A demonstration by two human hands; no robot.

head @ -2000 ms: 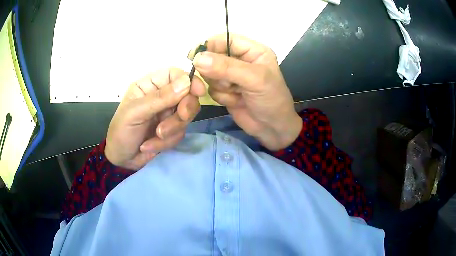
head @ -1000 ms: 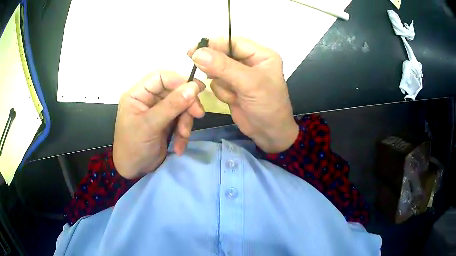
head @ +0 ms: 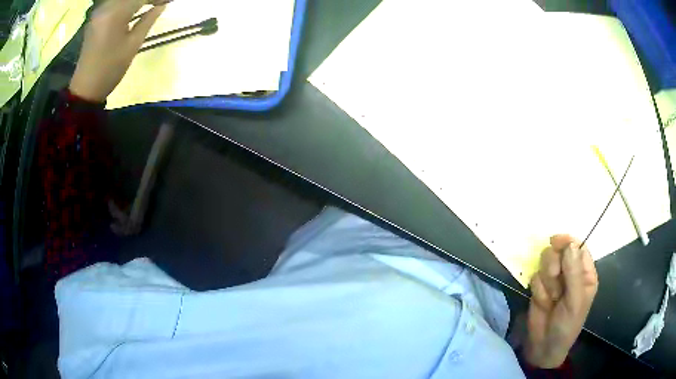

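My left hand (head: 111, 48) is at the upper left, over the papered blue tray (head: 293, 55). A dark thin piece shows at its fingertips, partly cut off by the top edge; whether it is gripped is unclear. Black workpieces (head: 210, 27) lie side by side on the tray liner paper (head: 215, 70), thicker heads to the right, stems partly behind my left hand. My right hand (head: 559, 300), at the lower right, holds a thin dark probe (head: 604, 206) between thumb and fingers, slanting up right over the white work paper (head: 474, 111).
A pale stick (head: 630, 206) lies on the white paper, behind the probe in view. Twisted white tissue (head: 656, 318) is at the lower right edge. A blue bin (head: 652, 33) is at the upper right, a yellowish slip (head: 670, 122) below it. Yellow papers (head: 55, 33) are at the upper left.
The view has swung left. My hands have parted: the left has moved over the tray and the right has stayed by the white paper with the probe. The worked piece has left my right fingers.
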